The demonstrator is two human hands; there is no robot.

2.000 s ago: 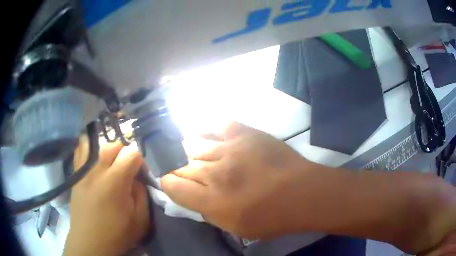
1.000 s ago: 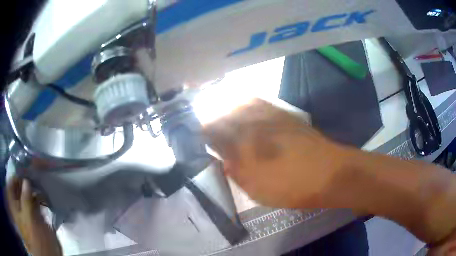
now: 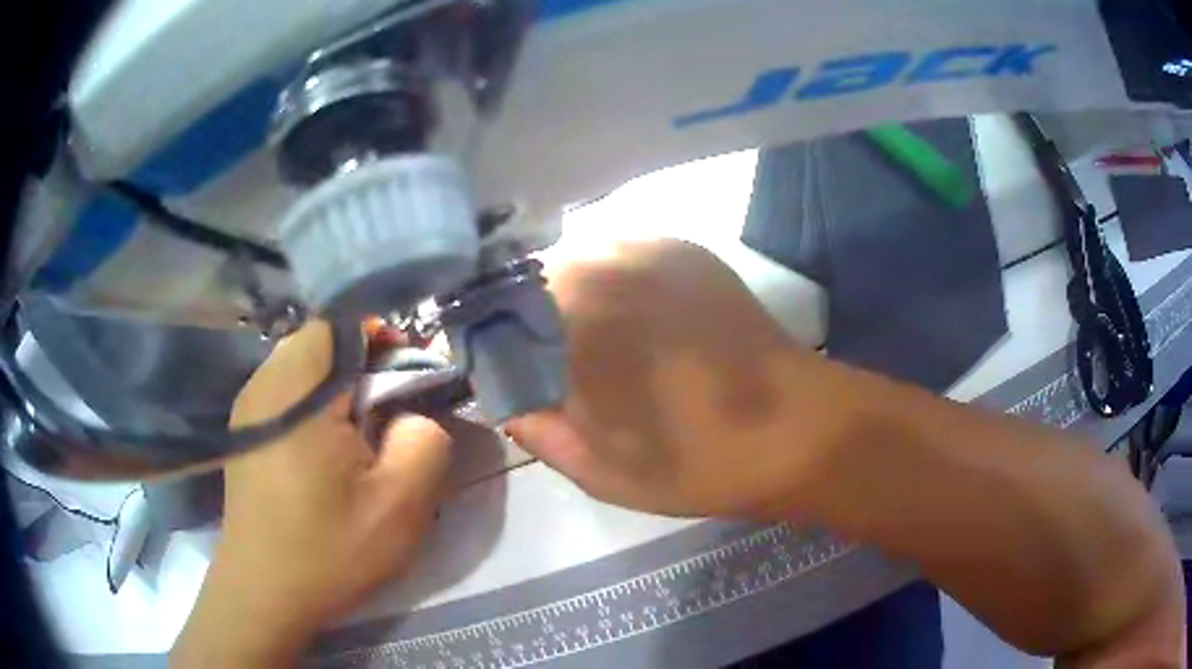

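Note:
My left hand [image 3: 333, 477] is at the needle area, thumb and fingers closed on the edge of a grey fabric piece [image 3: 416, 387]. My right hand [image 3: 654, 379] lies just right of the grey plastic block [image 3: 520, 359]; its fingertips are partly hidden behind the block, so its hold cannot be told. The white sewing machine head [image 3: 628, 157] with blue lettering is above the hands. The ribbed whitish dial [image 3: 382, 235] hides part of the needle area. Grey fabric [image 3: 144, 373] bunches left of the needle, behind the curved metal lever [image 3: 170, 460].
Dark grey cut pieces [image 3: 902, 275] lie right of the needle with a green-handled tool [image 3: 922, 167] on them. Black-handled shears [image 3: 1109, 327] lie farther right. A ruler strip [image 3: 588, 614] runs along the table's front edge. Pale fabric [image 3: 128, 538] is at the lower left.
My left hand has come from the far left to the needle area. The fabric that lay over the front of the table has moved away to the left and back, uncovering the ruler.

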